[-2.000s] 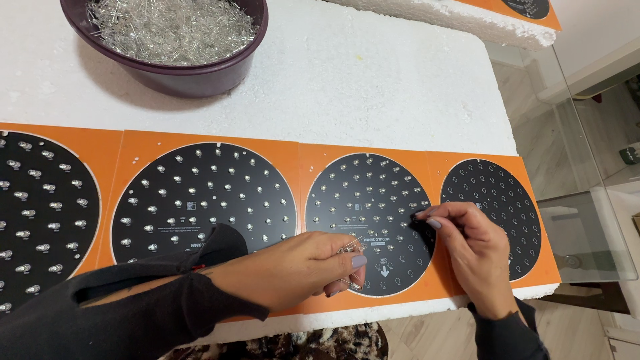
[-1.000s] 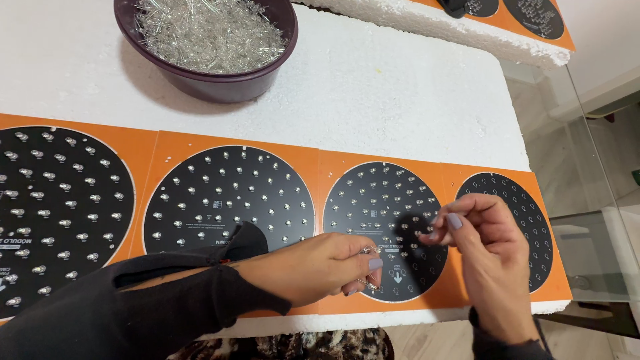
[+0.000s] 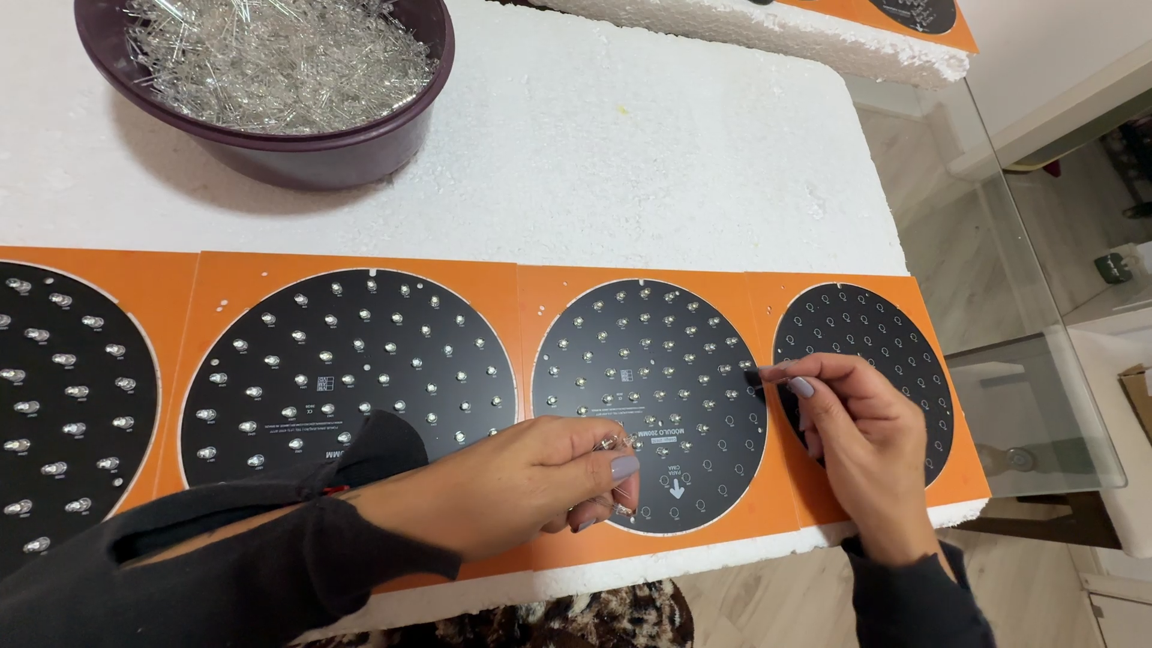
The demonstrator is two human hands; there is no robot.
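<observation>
My left hand (image 3: 576,472) is closed around several clear LEDs, over the lower left of a round black circuit board (image 3: 648,360) in an orange panel. Many clear LEDs stand in that board; its lower right shows bare printed outlines. My right hand (image 3: 841,414) is at the board's right edge, thumb and forefinger pinched together; whether a part sits between them is too small to tell. Beneath it lies another round board (image 3: 891,333) with printed outlines and no LEDs seen. To the left, two more round boards (image 3: 306,360) carry LEDs.
A dark purple plastic bowl (image 3: 315,157) heaped with loose clear LEDs (image 3: 279,63) stands at the back left on a white foam slab (image 3: 648,153). Another foam slab (image 3: 810,40) with orange panels lies at the back right. A glass tabletop (image 3: 1044,405) extends to the right.
My right hand has moved from above the third board to its right edge since a second ago. The left hand stays closed around its LEDs. The view has shifted slightly.
</observation>
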